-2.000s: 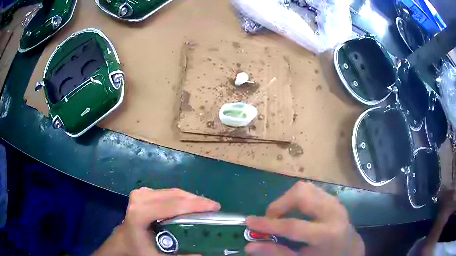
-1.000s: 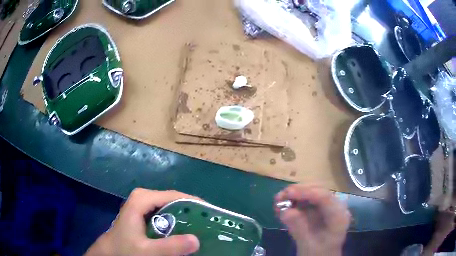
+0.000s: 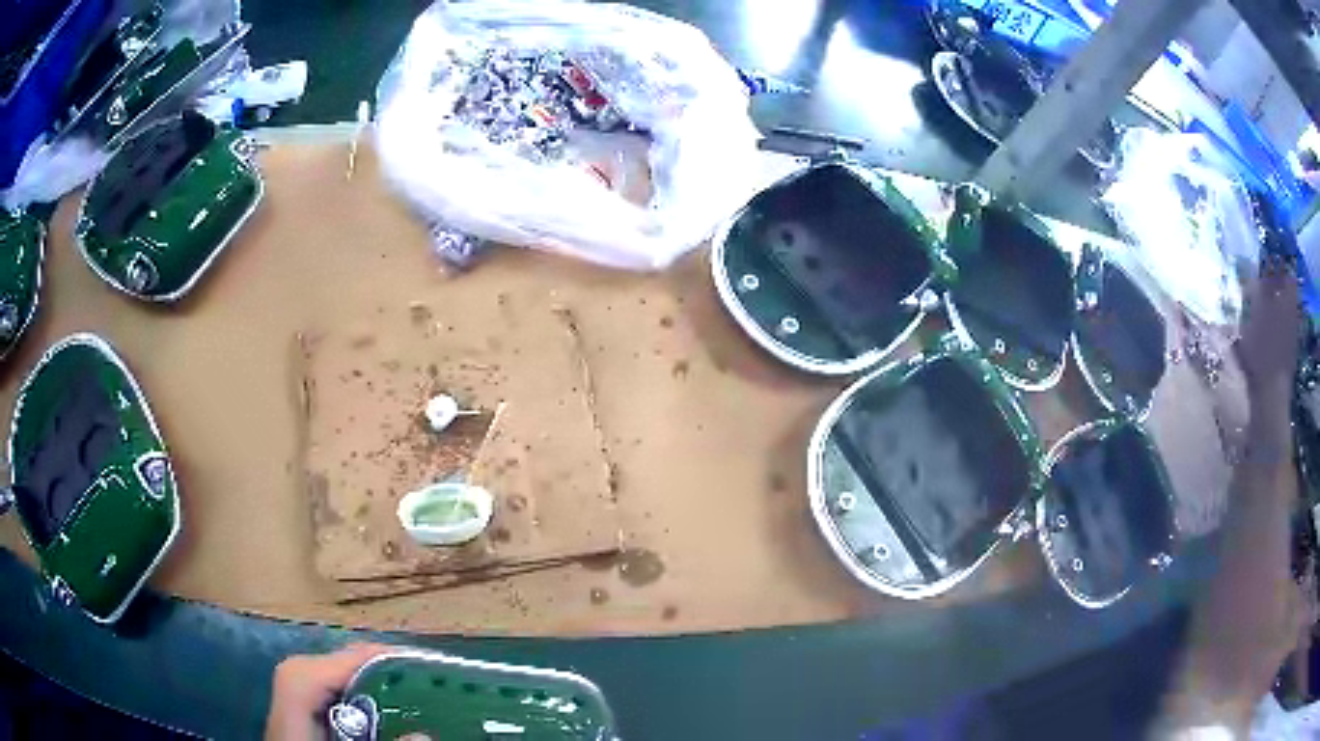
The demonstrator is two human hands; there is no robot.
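My left hand, cut off by the bottom edge, grips a glossy green car-shaped shell by its left side, below the bench's front edge. The shell has a silver rim, a round chrome lamp at its left corner and a row of small dark holes. Its lower part is out of the picture. My right hand is not in view. An oval dish of pale green stuff stands on a stained cardboard pad, with a thin pale stick leaning in it. A white lump lies behind the dish.
Green shells with lamps lie at left. Several dark hollow shells are grouped at right. An open plastic bag of silver and red bits lies at the back. A blurred forearm, apparently another person's, is at far right.
The view has shifted right and up, showing the parts bag. My right hand, earlier pinching a small silver piece, has left the picture. My left hand still holds the shell, now lower.
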